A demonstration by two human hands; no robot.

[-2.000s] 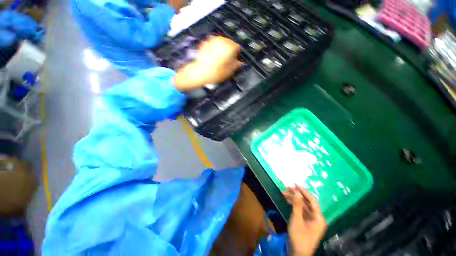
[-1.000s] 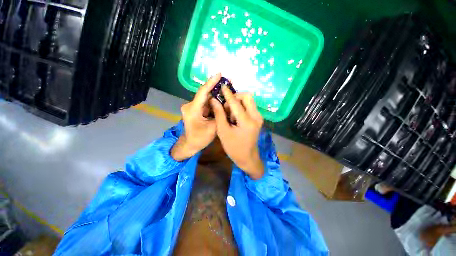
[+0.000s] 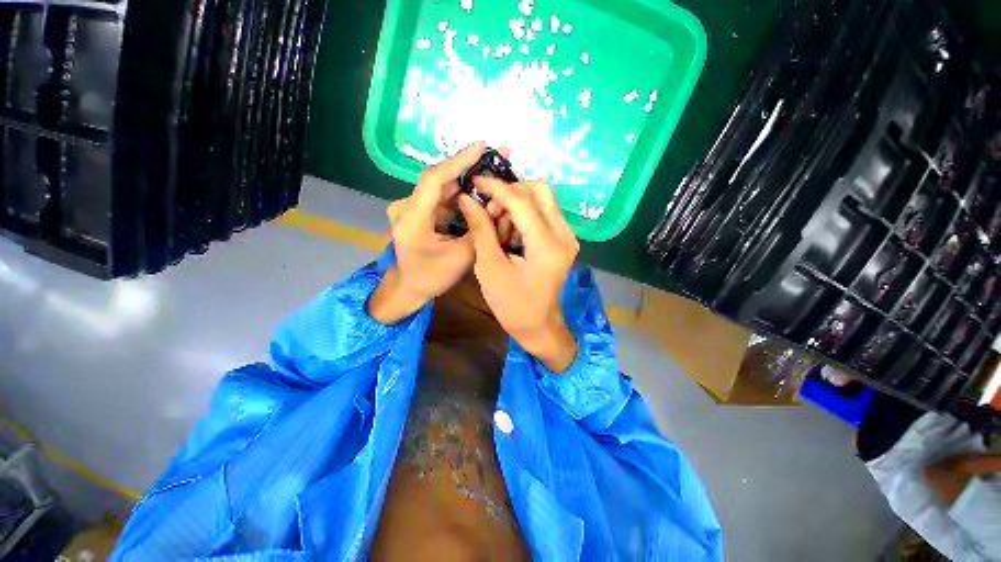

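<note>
A small black housing (image 3: pixel 491 168) is held over the near rim of the green parts tray (image 3: pixel 675 110). My left hand (image 3: pixel 428 236) is shut on the housing from the left. My right hand (image 3: pixel 525 258) is against it from the right, with thumb and index finger pinched at its near side. A tiny glint shows at those fingertips, but I cannot tell what it is. Many tiny white pieces (image 3: pixel 529 82) are scattered in the tray, washed out by glare in the middle.
Left black blister trays (image 3: pixel 209 132) stand stacked at the left. Right black blister trays (image 3: pixel 790 209) are stacked at the right, with a carton (image 3: pixel 703 346) and a blue bin (image 3: pixel 836 397) below. Another person's light sleeve (image 3: pixel 933 478) shows at the lower right. Grey floor lies below.
Two seconds ago my left hand was over the left trays and my right at the green tray. Since one second ago both stay together at the housing; my right fingertips have shifted and the view has moved slightly.
</note>
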